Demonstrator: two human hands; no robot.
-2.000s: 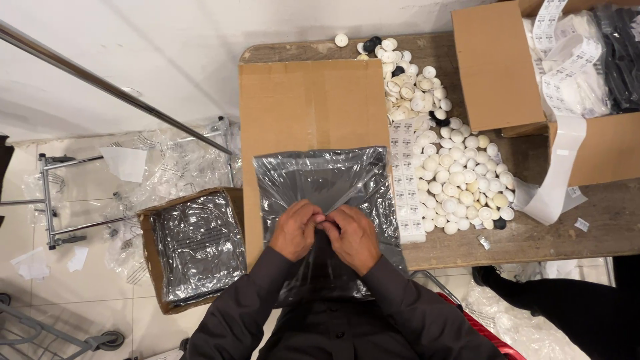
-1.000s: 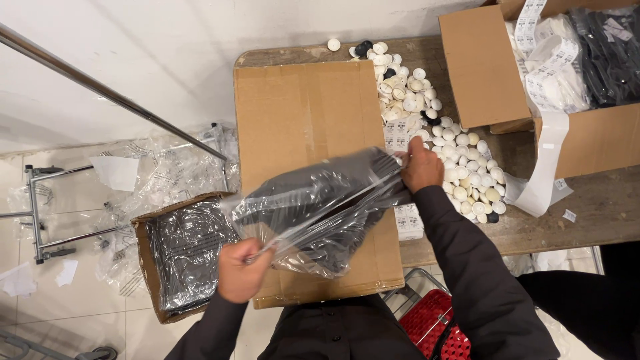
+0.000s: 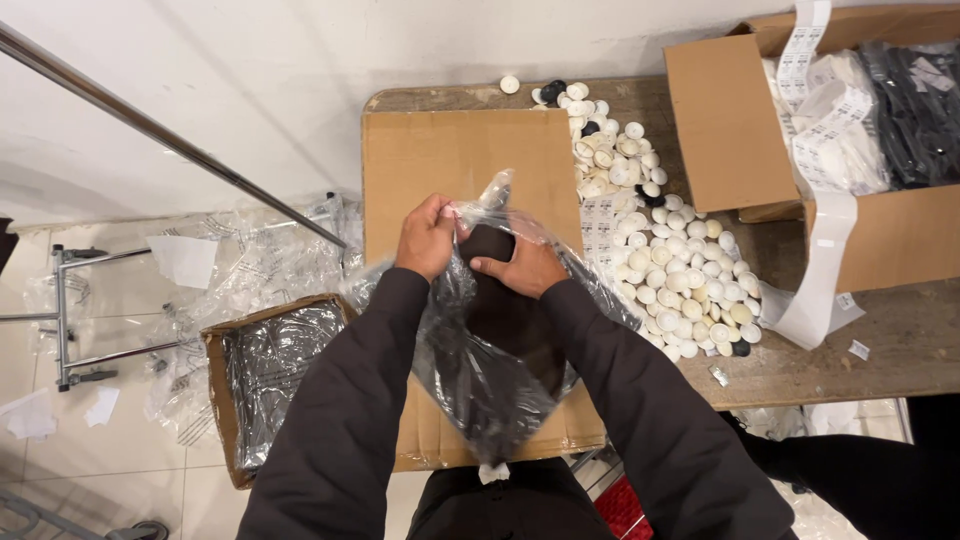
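A clear plastic bag (image 3: 480, 375) with a folded dark garment (image 3: 499, 300) inside lies over the cardboard sheet (image 3: 465, 150), its mouth gaping between my hands. My left hand (image 3: 427, 236) pinches the edge of the mouth between thumb and fingers. Inside the opening, my right hand (image 3: 529, 259) rests on the garment, thumb extended over it and fingers partly hidden by film; whether it grips the cloth is unclear.
White and black round security tags (image 3: 675, 277) and label strips (image 3: 598, 225) lie on the wooden table (image 3: 885, 367). An open carton (image 3: 720, 120) is at right. A box of bagged dark items (image 3: 281, 367) stands left, near a metal rack (image 3: 60, 315). Someone's dark-clothed leg is lower right.
My hands, wide apart on the bag one second ago, have come closer together near its mouth. The bag has turned and its opening is spread, with the right hand inside.
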